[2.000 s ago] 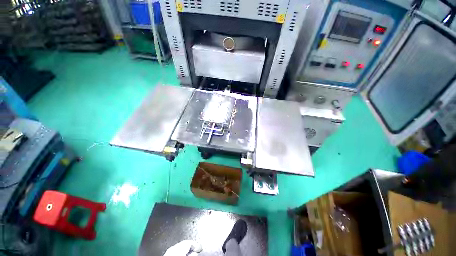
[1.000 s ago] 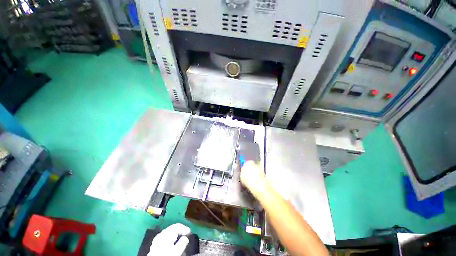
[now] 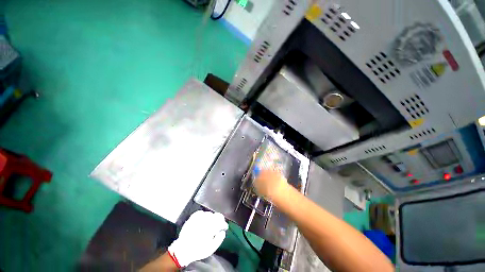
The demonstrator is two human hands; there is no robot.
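Note:
The pale mould plate [image 3: 274, 159] lies on the middle of the steel press table [image 3: 226, 172], with a thin wire frame and handle [image 3: 254, 210] at its near end. My right hand [image 3: 270, 183], bare, is closed on the blue-handled tool [image 3: 257, 170] over the plate. Only a bit of the blue grip shows, and the tool's shaft cannot be made out. My left hand [image 3: 199, 237], in a white knit glove with a red cuff, is at the table's near edge, away from the plate. Nothing shows in it, and its fingers are partly hidden.
The grey press [image 3: 314, 109] stands behind the table. A bare side plate [image 3: 170, 149] extends left and another [image 3: 325, 194] right, partly behind my right arm. A red stool [image 3: 24, 178] is at the far left. The control panel [image 3: 438, 159] and an open cabinet door [image 3: 441, 228] are at the right.
The view has tilted and moved closer to the table. My right hand with the blue-handled tool has moved from beside the plate to over it. My left hand has come up to the table edge.

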